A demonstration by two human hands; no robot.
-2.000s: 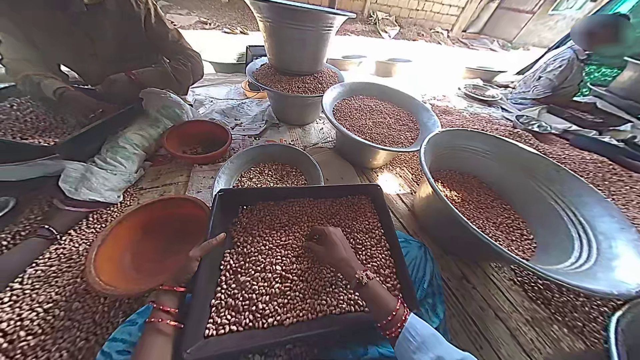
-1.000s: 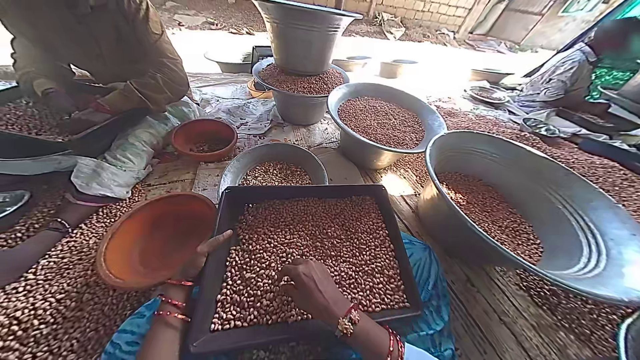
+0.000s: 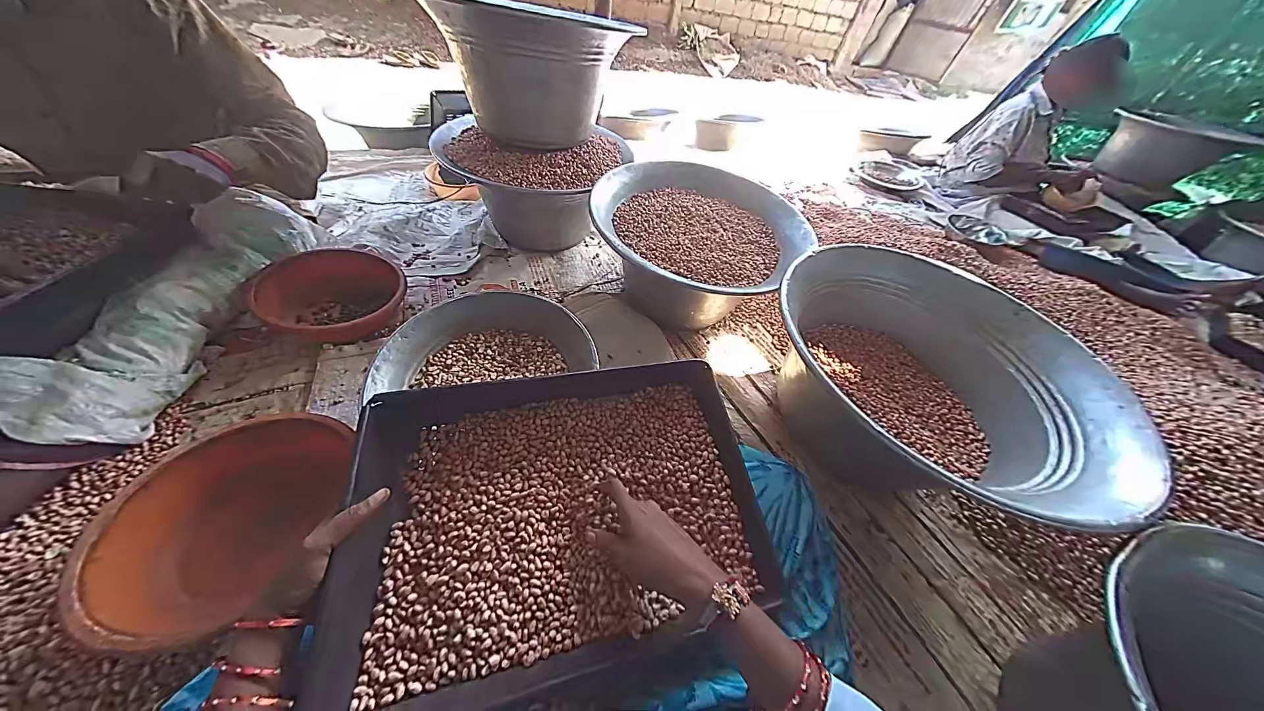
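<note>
A black rectangular tray (image 3: 706, 434) holds a layer of brown-and-pale nuts or beans (image 3: 494, 553) that I cannot name for certain. My left hand (image 3: 331, 543) grips the tray's left rim, thumb laid over the edge. Over the right middle of the layer is my right hand (image 3: 657, 548), fingertips down among the nuts, index finger extended; whether it pinches any is not clear. A metal basin (image 3: 474, 316) with more nuts stands right behind the tray. The orange-brown bowl (image 3: 197, 533), with no contents visible, sits beside my left hand.
A large tilted metal basin (image 3: 1047, 395), a round basin of nuts (image 3: 632, 267) and stacked basins (image 3: 533, 79) stand around. A smaller clay bowl (image 3: 385, 306) is at left. One person (image 3: 227, 109) works at the left, another (image 3: 1017, 138) sits far right. Loose nuts (image 3: 1185, 395) cover the ground.
My right hand has moved on the nuts, first toward me and then to the right and away, its index finger now extended. My left hand stays on the tray's left rim.
</note>
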